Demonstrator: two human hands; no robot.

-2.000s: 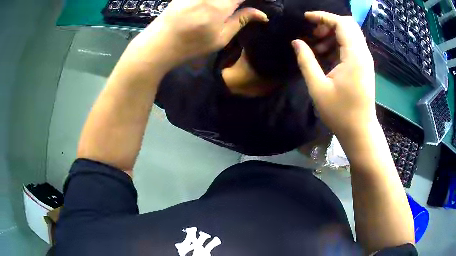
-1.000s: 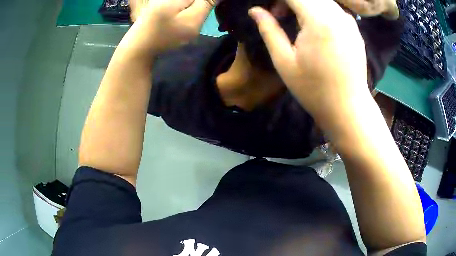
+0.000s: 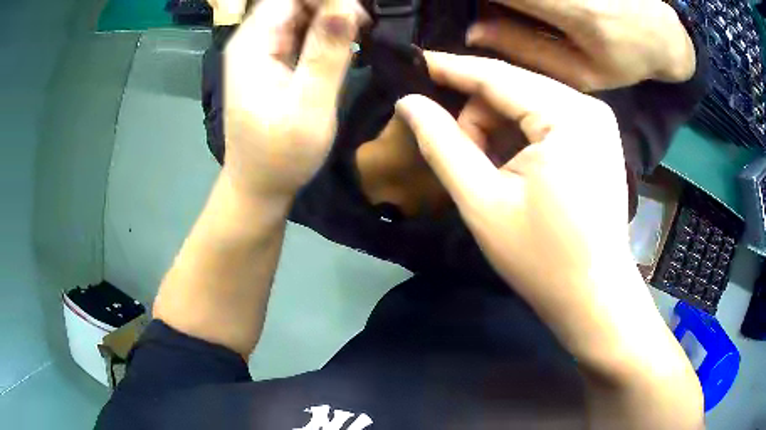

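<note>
A black strap (image 3: pixel 401 52) with a dark rectangular buckle (image 3: pixel 395 8) lies at the back of a seated coworker's head, at the top edge. My left hand (image 3: pixel 281 109) is left of the strap, blurred, with fingers bent; whether it grips anything is unclear. My right hand (image 3: pixel 537 159) is right of and below the buckle, its thumb and index finger at the strap's lower part; dark hair and strap merge there, so a grip cannot be told. The coworker's dark clothing (image 3: pixel 336 210) and bare neck (image 3: pixel 395 168) are below the strap.
The coworker's raised hand (image 3: pixel 605 42) is beyond my right hand. Stacked black trays (image 3: pixel 731 76) stand on the green bench (image 3: pixel 710 159) at right. A parts tray (image 3: pixel 701 252) and a blue stool (image 3: pixel 710 353) are lower right. A white box (image 3: pixel 88 336) with black contents stands lower left.
Both my hands have moved lower, my right hand also leftward from two seconds ago. The buckle and strap now show between them. The coworker's raised hand has come into view beside the head.
</note>
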